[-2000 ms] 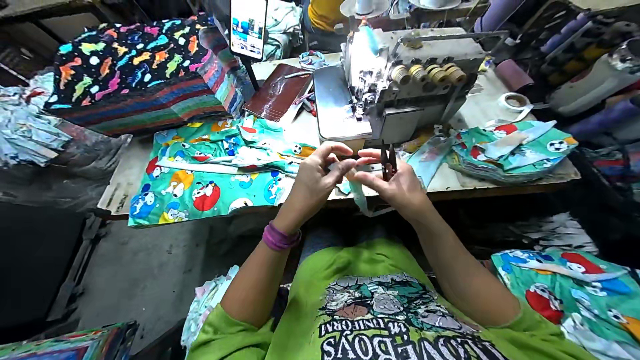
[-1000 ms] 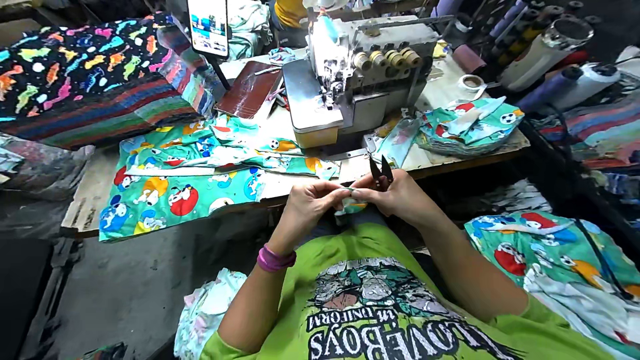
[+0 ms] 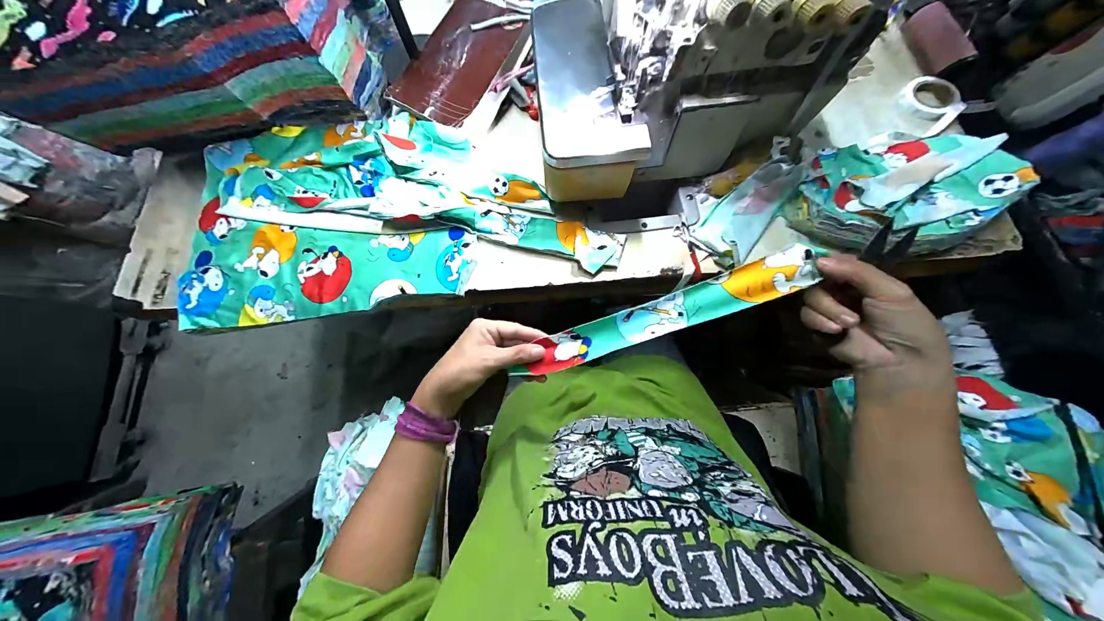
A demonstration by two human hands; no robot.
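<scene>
A narrow strip of green printed fabric (image 3: pixel 668 315) is stretched above my lap between both hands. My left hand (image 3: pixel 479 358), with a purple band at the wrist, pinches its lower left end. My right hand (image 3: pixel 880 315) grips the upper right end between thumb and finger, and dark thread snips (image 3: pixel 888 246) stick out from that same hand. Beyond the strip, an overlock sewing machine (image 3: pixel 690 95) stands on the table. Green printed fabric pieces (image 3: pixel 323 267) lie left of the machine, partly over the table edge.
A stack of cut green pieces (image 3: pixel 923 185) lies on the table at right, near a roll of white tape (image 3: pixel 933 95). Striped fabric piles (image 3: pixel 198 78) stand at upper left. More printed fabric (image 3: pixel 1026 457) lies at lower right, pale fabric (image 3: pixel 358 466) beside my left forearm.
My hands were close together in the earlier frames and have moved apart, with the fabric strip now extended between them. The snips remain in my right hand.
</scene>
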